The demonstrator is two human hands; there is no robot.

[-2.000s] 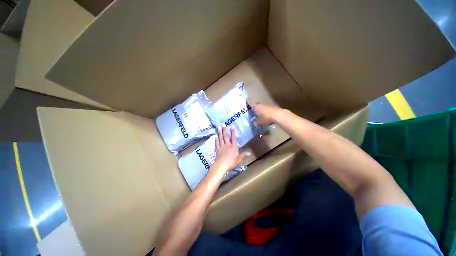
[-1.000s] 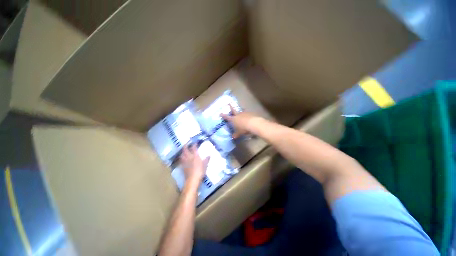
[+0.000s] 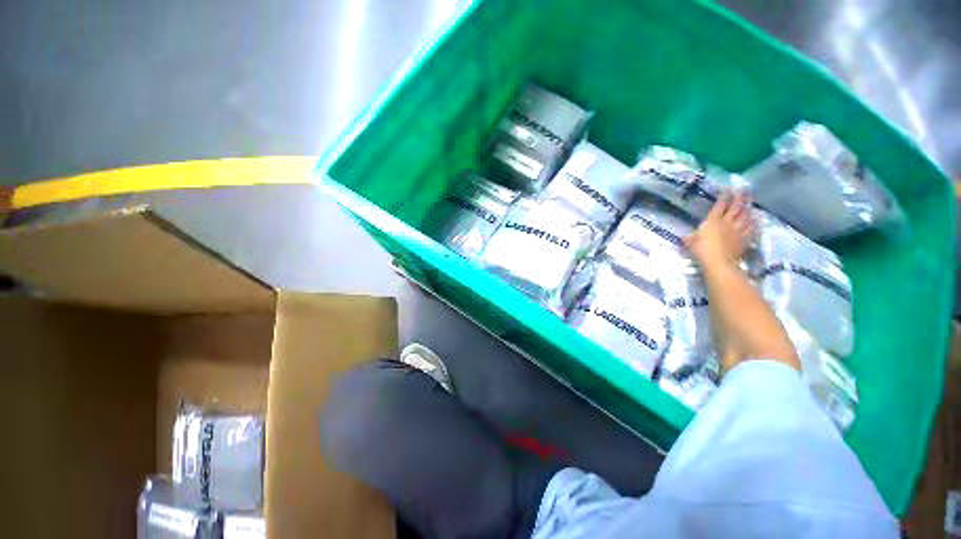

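Note:
My right hand (image 3: 724, 234) is down in the green crate (image 3: 495, 297), on top of the bagged items, with its fingers spread over a polybagged item (image 3: 680, 177). Whether the fingers grip it cannot be told. Several grey-white bagged items with dark lettering fill the crate, such as one at the left (image 3: 535, 244) and one tilted at the right (image 3: 817, 190). My left hand is out of the picture. The open shipping carton (image 3: 329, 421) at the lower left holds bagged items (image 3: 219, 463).
The carton's open flap (image 3: 137, 263) sticks up towards the floor's yellow line (image 3: 190, 179). My knee (image 3: 422, 442) and a shoe (image 3: 427, 365) are between carton and crate. Brown cardboard (image 3: 938, 463) stands at the lower right edge.
The view has swung right, from the carton to the crate. My right hand has left the bags in the carton and is in the crate. My left hand has gone out of view.

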